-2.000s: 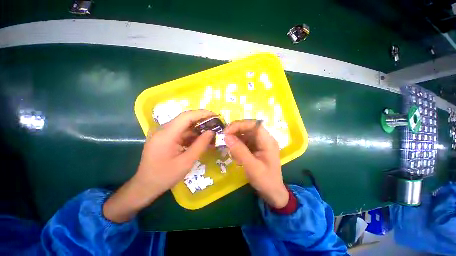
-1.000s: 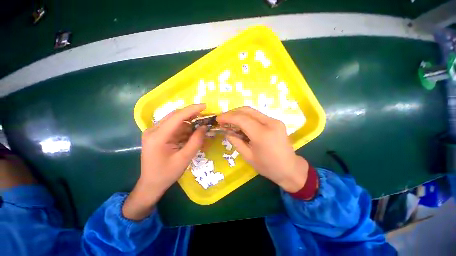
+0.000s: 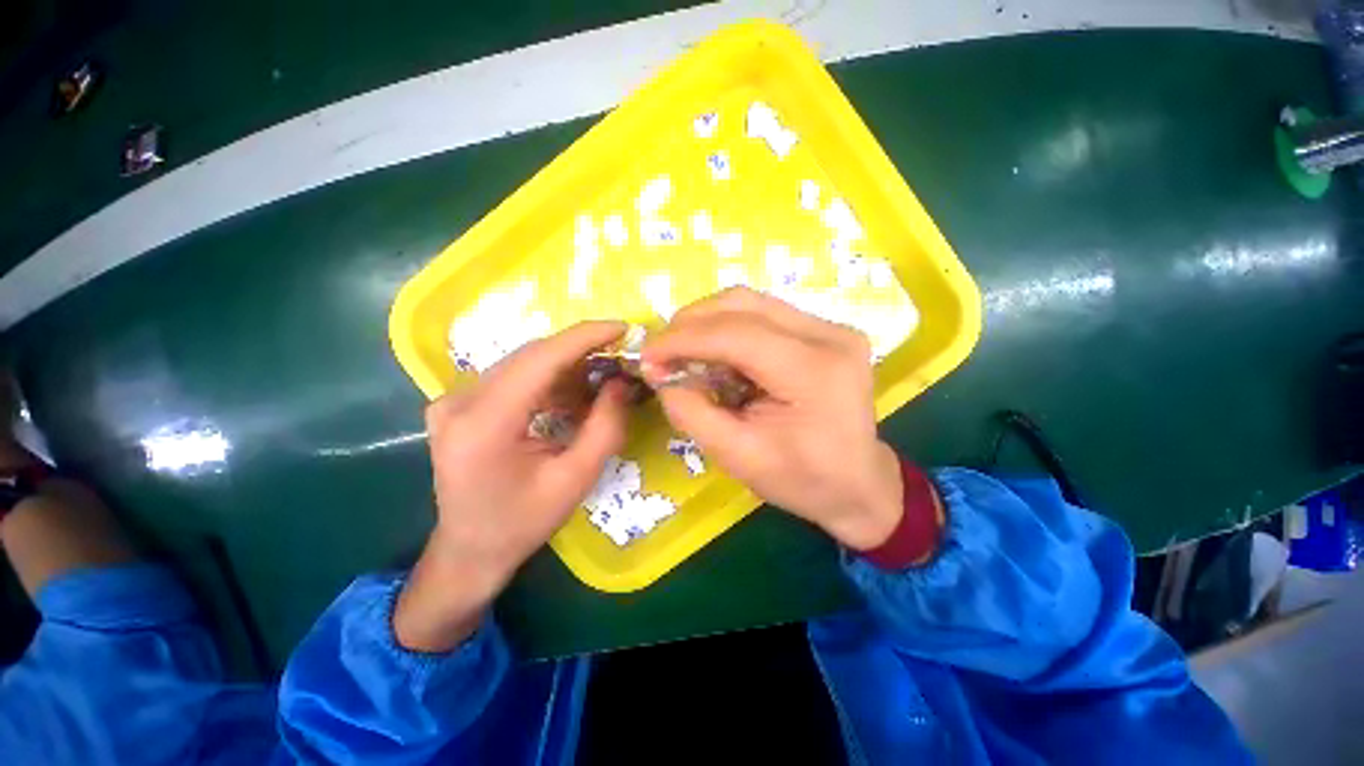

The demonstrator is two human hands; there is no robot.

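Observation:
A yellow tray (image 3: 945,311) lies tilted on the bench with many small white pieces (image 3: 630,504) loose in it. My left hand (image 3: 516,449) is above the tray's lower left part and holds a small dark electronic module (image 3: 604,370) between thumb and fingers. My right hand (image 3: 785,412) is close beside it, its fingertips at the module. A thin metal tool, seemingly tweezers (image 3: 684,374), shows between my right thumb and fingers, mostly hidden by the hand.
A white rail (image 3: 374,138) runs behind the tray. Two modules (image 3: 142,148) lie on the green belt at upper left. A green-rimmed spool (image 3: 1316,145) is at the right edge. Another person's arm (image 3: 75,546) is at lower left. A dark cord (image 3: 1032,434) lies right of my hands.
The view has turned and shifted, so the tray appears higher and the spool nearer the right edge. The thin tool now shows at my right fingertips. Both hands stay together at the module.

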